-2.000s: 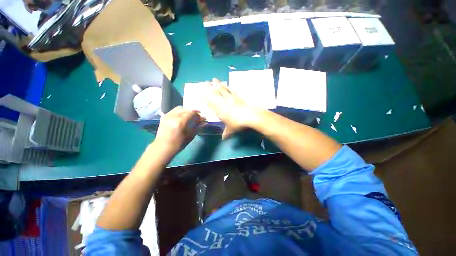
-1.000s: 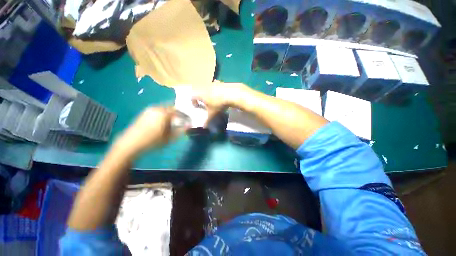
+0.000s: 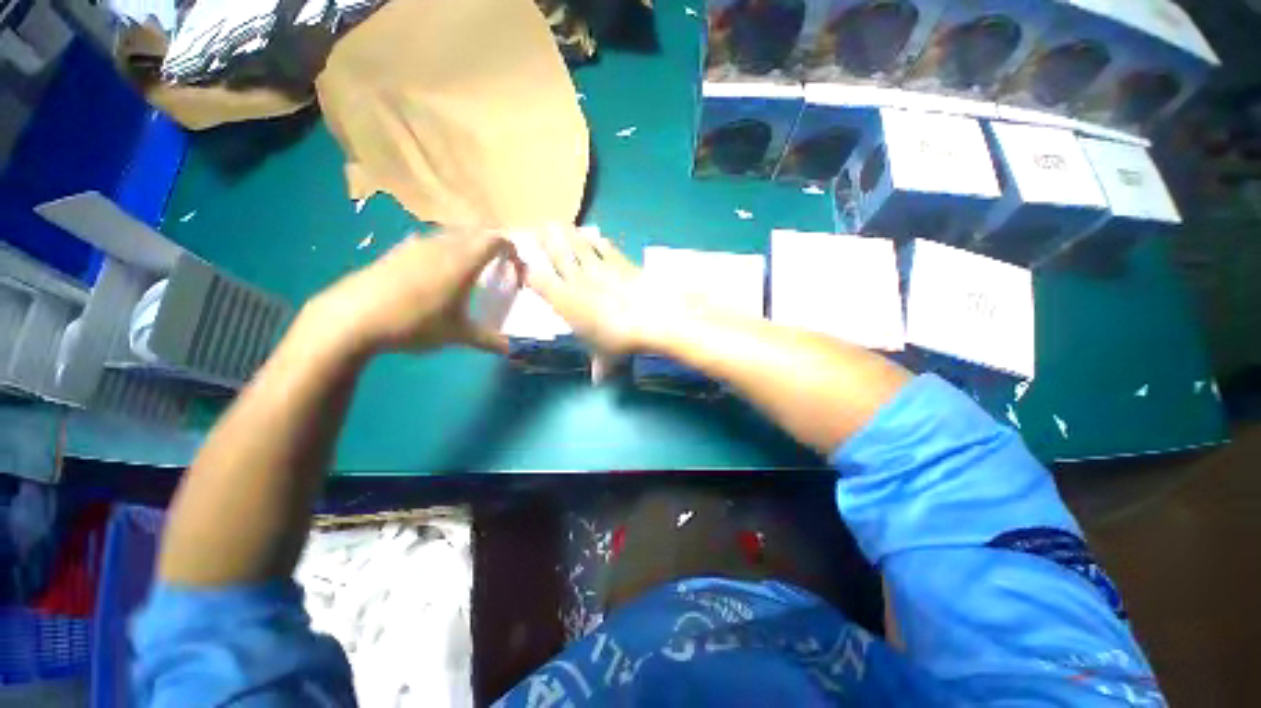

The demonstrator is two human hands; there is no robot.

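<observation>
A retail box point(image 3: 537, 321) with a white top stands near the front middle of the green tabletop, largely covered by my hands. My left hand point(image 3: 422, 293) cups its left side, thumb and fingers against it. My right hand point(image 3: 588, 288) lies flat over its white top, fingers pointing up and left. Three closed white-topped boxes stand in a row to its right: one partly behind my right forearm point(image 3: 705, 281), a middle one point(image 3: 837, 288) and a right one point(image 3: 972, 307).
More printed boxes point(image 3: 933, 152) stand in rows at the back right. A brown cardboard sheet point(image 3: 463, 118) lies behind my hands. Pale open boxes point(image 3: 215, 318) stand at the left, near a blue panel point(image 3: 83, 152). A carton of white inserts point(image 3: 394, 595) is below the bench.
The open box with the wrapped round product is no longer seen open; a white-topped box is now between my hands. My right hand has flattened over its top. The view has shifted left.
</observation>
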